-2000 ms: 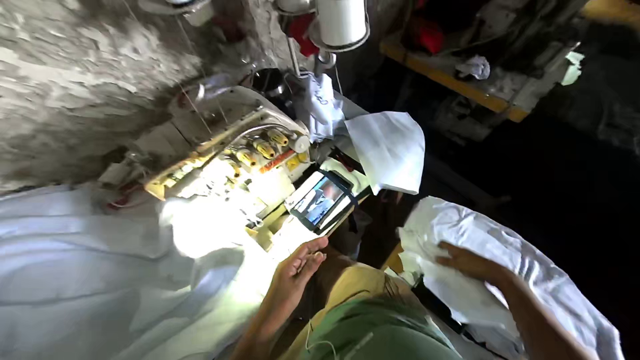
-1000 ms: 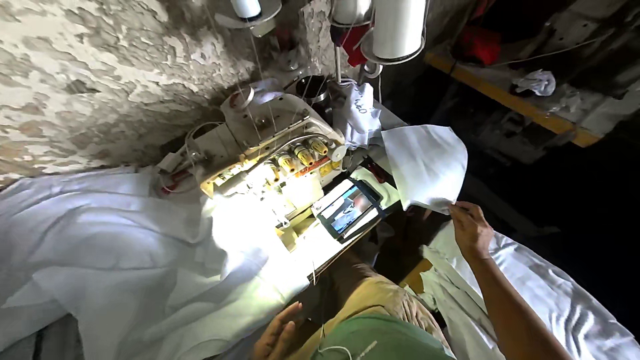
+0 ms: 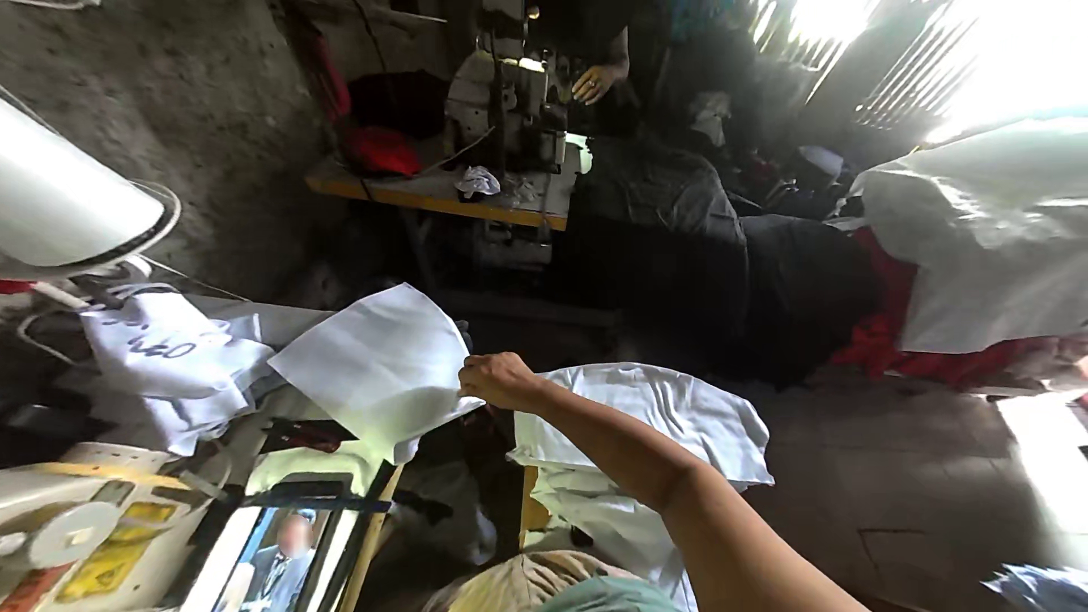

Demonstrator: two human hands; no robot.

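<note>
My right hand (image 3: pixel 501 382) pinches the right edge of a white fabric piece (image 3: pixel 382 357), which lies over the far end of the sewing table. Below that piece, a phone (image 3: pixel 276 561) with a lit screen rests beside the sewing machine (image 3: pixel 76 527), seen only in part at the lower left. Just right of the table, under my forearm, is a pile of white fabric (image 3: pixel 646 412). My left hand is out of view.
A bundle of white cloth (image 3: pixel 170 357) with marks hangs below a large thread cone (image 3: pixel 68 187). Beyond, a co-worker's hand (image 3: pixel 595 82) is at another sewing machine (image 3: pixel 501 93) on a wood-edged table (image 3: pixel 442 200). White fabric (image 3: pixel 986 229) covers red cloth at right.
My right hand went from the white pile to the fabric piece on the table, and is still on its edge. My left hand has left the view. The view has swung right.
</note>
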